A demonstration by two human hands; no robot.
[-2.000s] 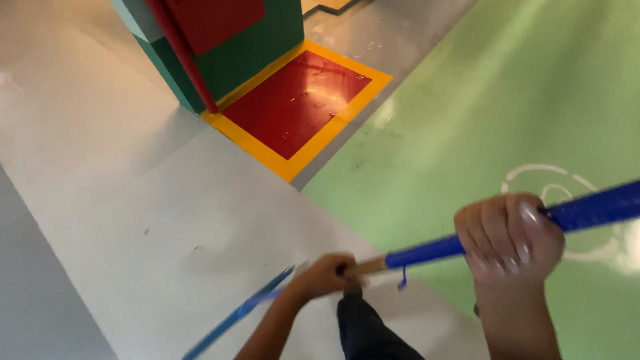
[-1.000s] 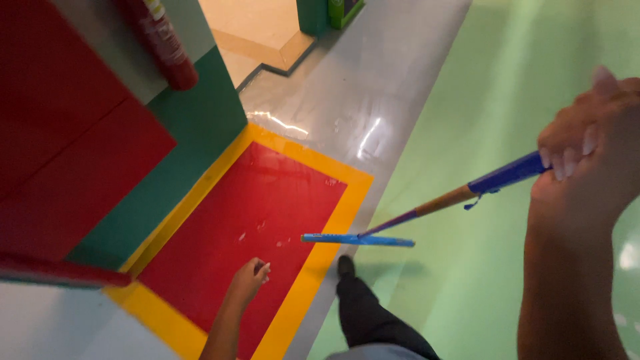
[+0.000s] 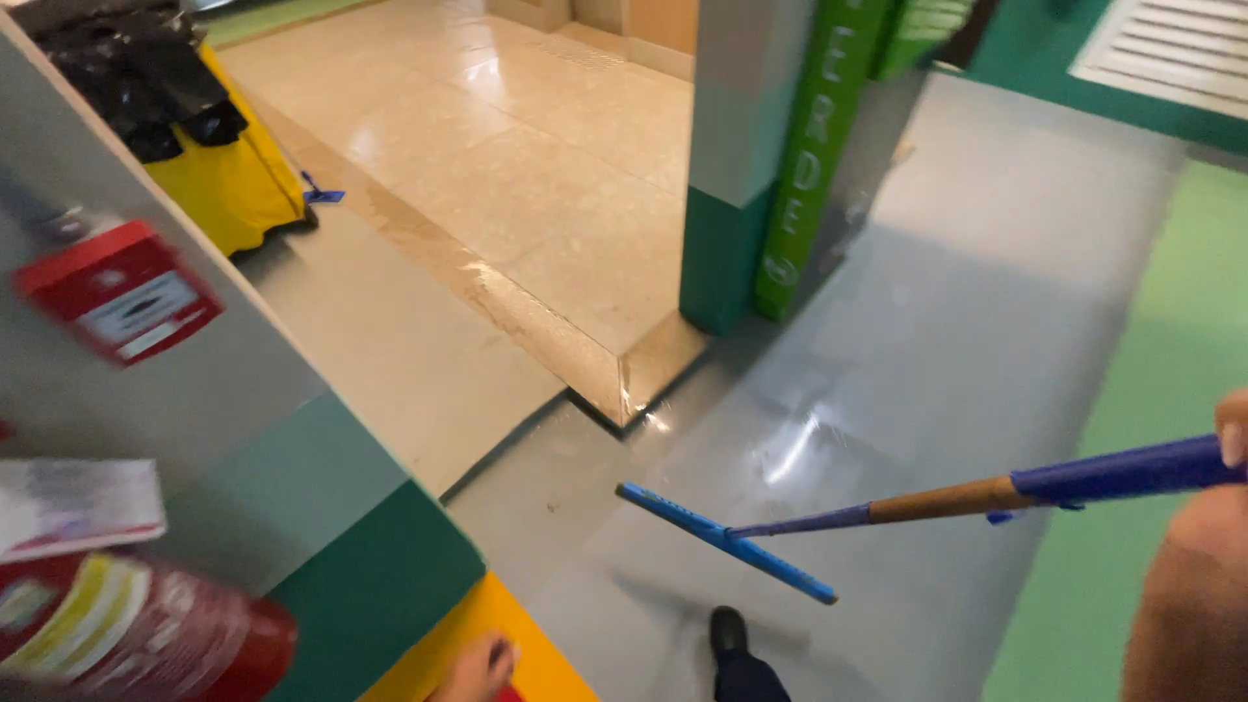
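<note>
A blue floor squeegee (image 3: pixel 726 539) lies at or just above the grey floor, in front of my dark shoe. Its wooden handle (image 3: pixel 941 499), wrapped in blue at the upper part, runs to the right edge, where my right hand (image 3: pixel 1233 429) grips it; most of that hand is cut off by the frame. Low in the view, over the yellow floor border, is my left hand (image 3: pixel 480 671), apart from the handle, its fingers curled; whether it holds something small cannot be told.
On the left, a wall corner (image 3: pixel 390 546) bears a red box (image 3: pixel 122 292) and a fire extinguisher (image 3: pixel 146 624). A yellow cart with black bags (image 3: pixel 224 185) stands beyond. A beige tiled step (image 3: pixel 585 361) meets the grey floor beside a green pillar (image 3: pixel 726 263).
My left hand was on the handle two seconds ago and is off it now. The squeegee has moved from beside the red floor patch onto grey floor. The view has swung toward the step.
</note>
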